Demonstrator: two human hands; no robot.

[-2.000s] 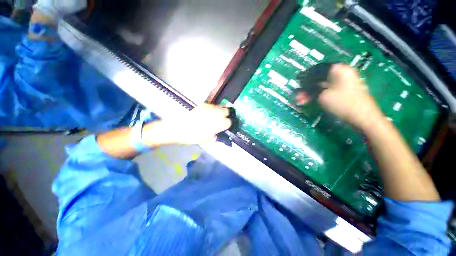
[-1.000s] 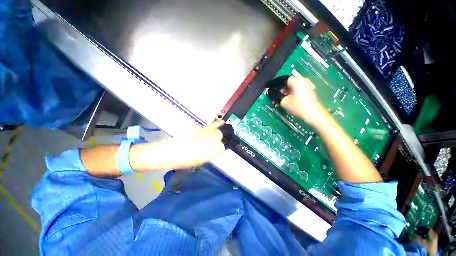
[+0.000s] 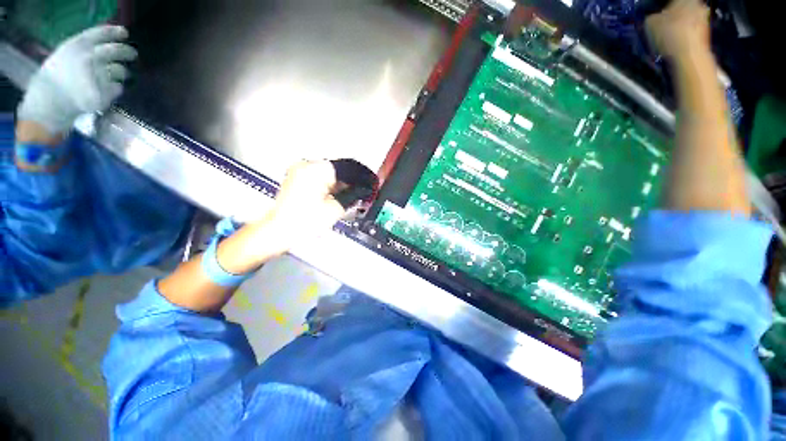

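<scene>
A large green circuit board (image 3: 517, 172) with white printed markings lies in a dark carrier frame (image 3: 448, 277), with a row of circles along its near edge. My left hand (image 3: 319, 196), with black coverings at the fingertips and a light-blue wrist band, is at the frame's near left corner, beside the reddish-brown side bar. Its fingers are bent; whether they hold anything is hidden. My right hand (image 3: 681, 26) is at the top right, over the bin of blue cylinders (image 3: 608, 17). Its fingertips are dark and blurred, so their grip cannot be told.
A silver conveyor rail (image 3: 483, 319) runs along the near side. A shiny flat bay (image 3: 319, 103) lies left of the board. A neighbouring person's white-gloved hand (image 3: 79, 79) is at the far left near another green board (image 3: 65, 17). A far rail (image 3: 620, 90) runs beyond the board.
My right hand has moved from over the board to the bin at the top right. My left hand has shifted slightly left of the board corner. The neighbour's gloved hand has come into view.
</scene>
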